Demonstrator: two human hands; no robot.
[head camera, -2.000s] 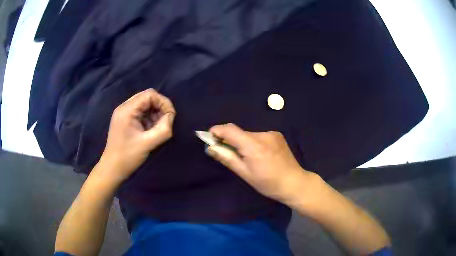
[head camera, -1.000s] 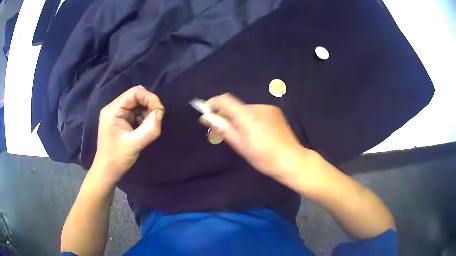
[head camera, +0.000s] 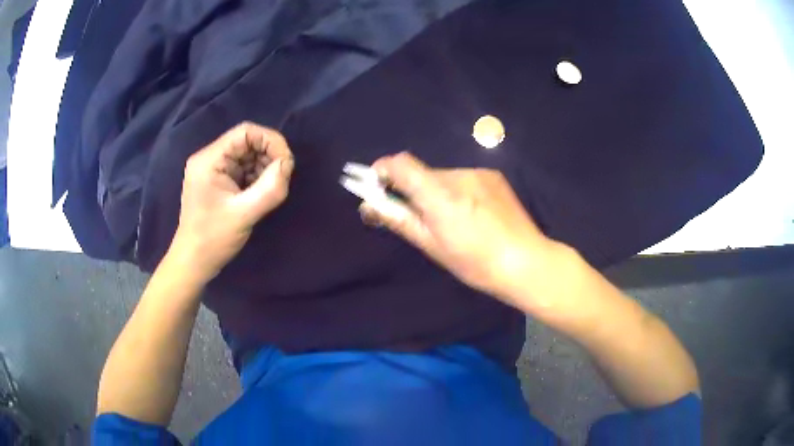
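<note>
A dark navy jacket (head camera: 418, 287) covers most of the view in front of me, its front edge hanging over my lap. Two round shiny buttons show on it, one pale gold (head camera: 488, 131) and one whitish (head camera: 568, 72) further up right. My right hand (head camera: 453, 213) holds small thread snips (head camera: 370, 185), their pale blades apart and pointing left. My left hand (head camera: 235, 187) is left of the snips, thumb and fingertips pinched together over the cloth. Whether a thread is between them is too small to tell.
The jacket's smoother, wrinkled lining (head camera: 252, 61) lies at the upper left. The white table (head camera: 709, 213) shows at the right and left. The grey floor (head camera: 575, 348) lies beyond the table's near edge. My blue clothing (head camera: 383, 401) is at the bottom.
The buttons and table edge sit higher in view. Both hands are higher too. The snips' blades now show apart, and the lower button seen a second ago is mostly covered by my right hand.
</note>
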